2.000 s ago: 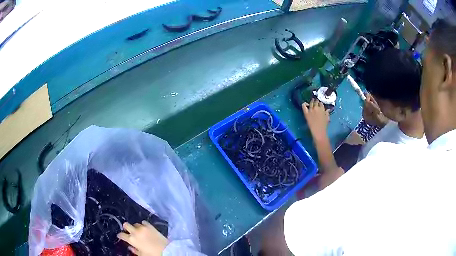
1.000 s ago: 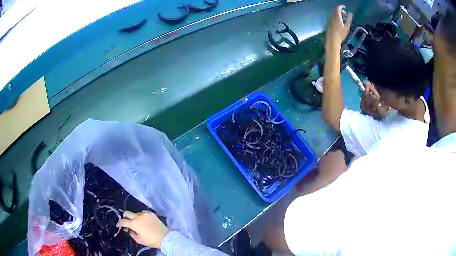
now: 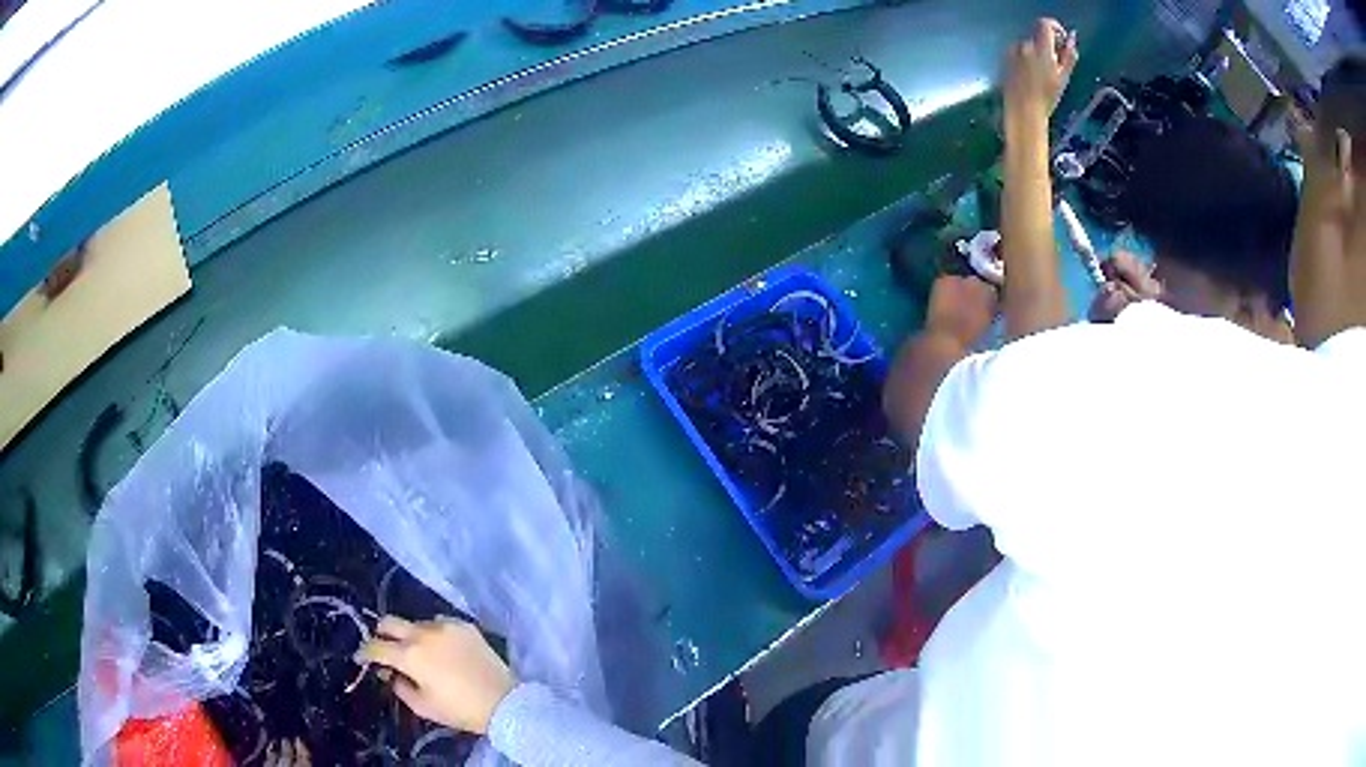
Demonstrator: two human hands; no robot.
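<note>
A large cloudy plastic bag [image 3: 412, 435] stands open in front of me, with a heap of thin black curved parts [image 3: 307, 637] inside. My right hand [image 3: 432, 670] reaches into the bag from the right; its thumb and fingertips are closed on a thin curved part at the heap. A few fingertips, seemingly my left hand [image 3: 288, 754], show at the bottom edge over the heap; the rest of it is cut off. A red-orange packet [image 3: 172, 737] lies at the bag's lower left.
A blue tray [image 3: 730, 499] of curved parts stands right of the bag. Headbands lie on the green channel [image 3: 599, 225], one [image 3: 863, 117] at its far end. A tan board [image 3: 113, 300] is at left. People in white shirts [image 3: 1109, 540] are at right, one arm raised.
Fingertips have appeared at the bottom edge of the bag. My right hand stays at the heap, pinching. The neighbour in white has leaned in over the tray's right side.
</note>
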